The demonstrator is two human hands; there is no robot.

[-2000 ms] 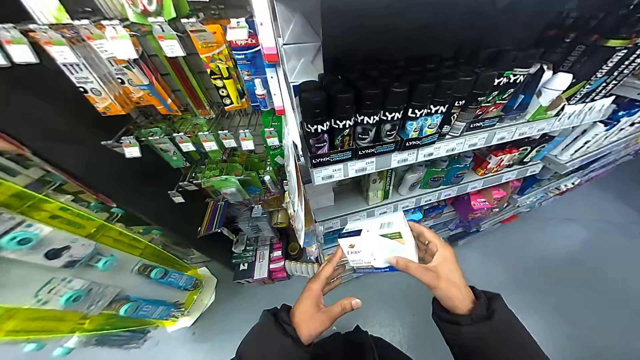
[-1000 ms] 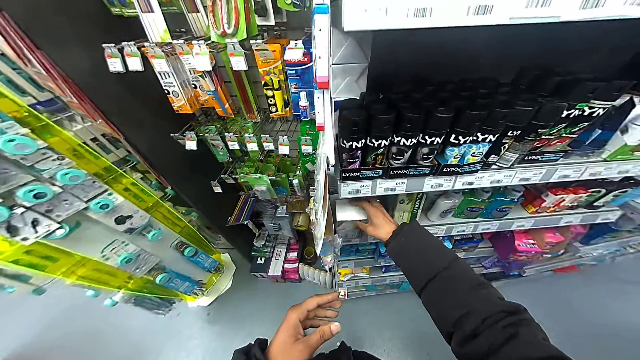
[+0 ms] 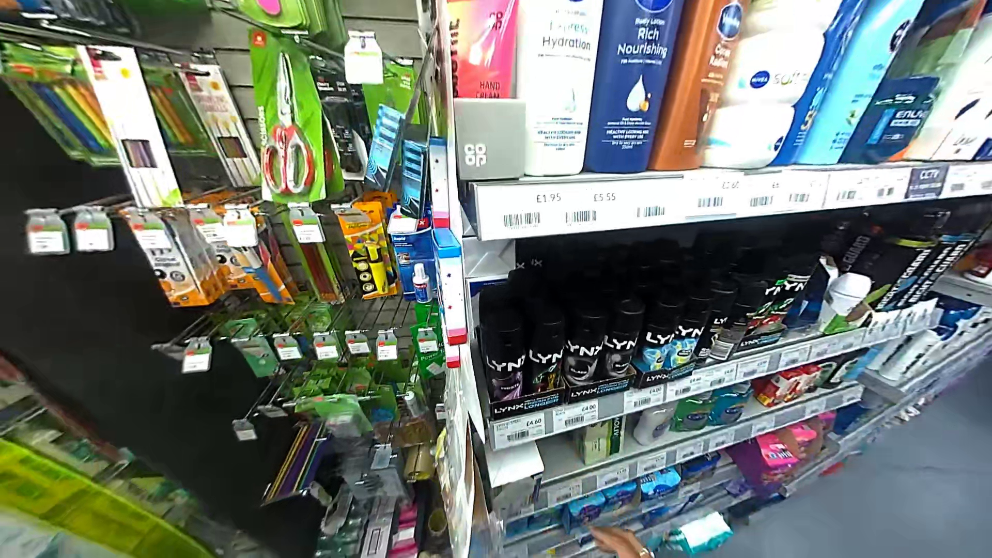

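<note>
Only part of a hand shows at the bottom edge, apparently my right hand [image 3: 620, 540], below the lower shelves. Just right of it is a teal and white package [image 3: 701, 533]; whether the hand touches it I cannot tell. A white box [image 3: 515, 465] stands at the left end of the shelf under the black Lynx spray cans [image 3: 585, 341]. A green and white carton [image 3: 601, 440] is on the same shelf, further right. My left hand is out of view.
Body lotion bottles [image 3: 632, 85] and a grey box [image 3: 490, 139] line the upper shelf. Packaged scissors [image 3: 288, 132], pens and other stationery hang on hooks at left. A yellow-green edged display [image 3: 85, 496] is at lower left, with grey floor [image 3: 876, 496] at lower right.
The box between both hands went to the lower shelf in my right hand, which has since left it. My left hand has gone out of view. The view now takes in the upper shelf.
</note>
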